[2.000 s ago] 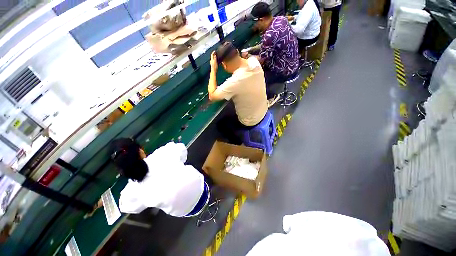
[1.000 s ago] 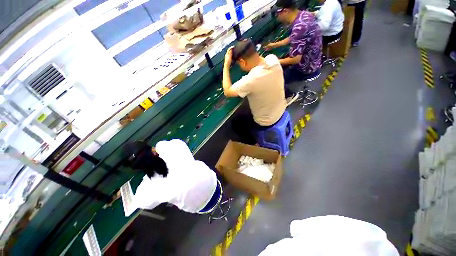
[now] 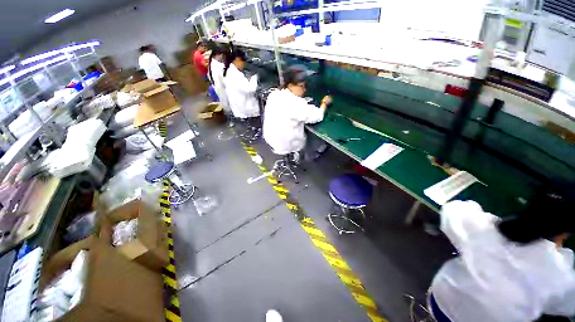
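Neither of my hands is in the picture. A small white shape (image 3: 273, 316), perhaps my shoe, shows at the bottom edge. In front of me a grey aisle floor (image 3: 236, 220) runs between striped yellow-black tapes (image 3: 328, 251). On the right is a green-topped bench (image 3: 403, 165) with two white sheets (image 3: 382, 155) (image 3: 450, 187) at its near edge. A round blue stool (image 3: 351, 190) with chrome legs stands beside the bench.
A person in white (image 3: 498, 270) sits at the lower right. Another person in white (image 3: 287, 119) sits farther along the bench. Open cartons (image 3: 126, 302) with white contents line the left. A second blue stool (image 3: 160, 172) and a brown-topped table (image 3: 148, 116) stand at left.
The view has swung left, to a stretch of aisle not seen before. The nearest seated worker is now at the right edge. The large white shape at the bottom has gone from view.
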